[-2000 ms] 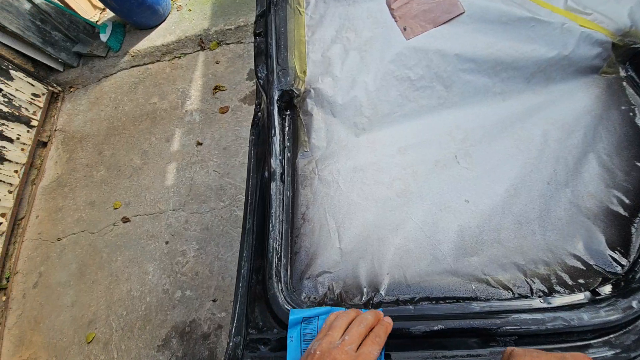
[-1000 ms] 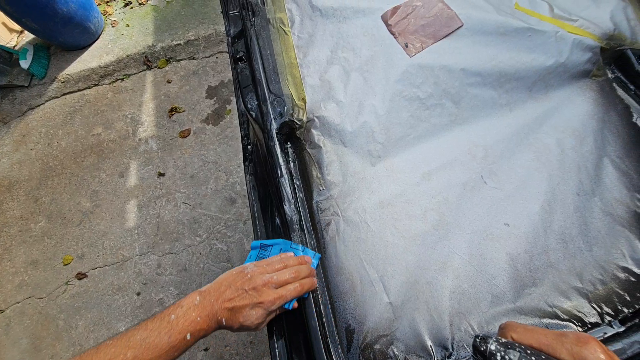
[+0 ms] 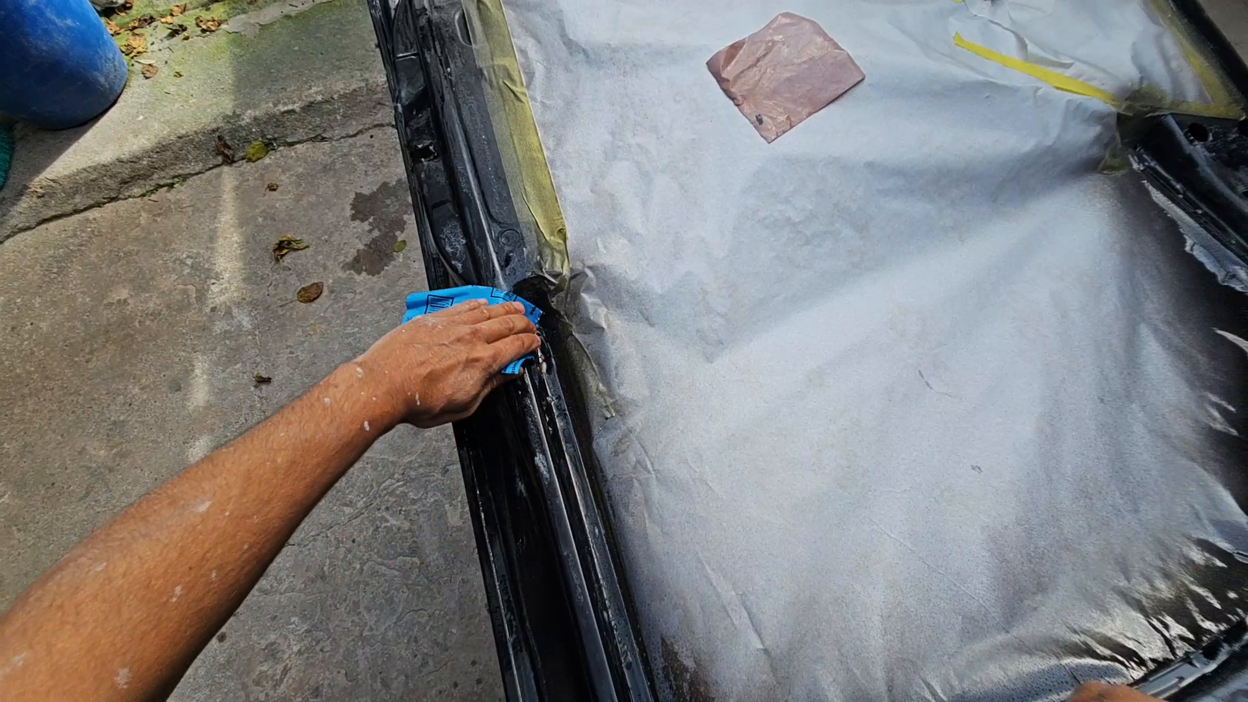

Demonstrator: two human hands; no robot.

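My left hand point(image 3: 453, 361) presses a sheet of blue sandpaper point(image 3: 458, 298), printed on its back, against the wet black frame point(image 3: 551, 468) of what looks like a vehicle body. The fingers lie over the sheet, beside the spot where yellow-green masking tape point(image 3: 526, 146) ends. Whitish residue streaks the frame's ridges. Paint-dusted masking sheeting point(image 3: 858, 370) spans the opening to the right of the frame. Of my right hand point(image 3: 1107, 692) only a sliver shows at the bottom right edge; whether it holds anything is hidden.
A worn reddish-brown piece of abrasive paper point(image 3: 785, 76) lies on the sheeting, left of a yellow tape strip point(image 3: 1033, 70). On the left, concrete ground point(image 3: 292, 409) with dry leaves runs alongside the frame, up to a raised concrete step point(image 3: 195, 146) bearing a blue barrel point(image 3: 54, 63).
My left hand has moved the blue sandpaper from the frame's lower corner up along its left side, to near the tape's end. My right hand, holding a dark object a second ago, has dropped mostly out of view.
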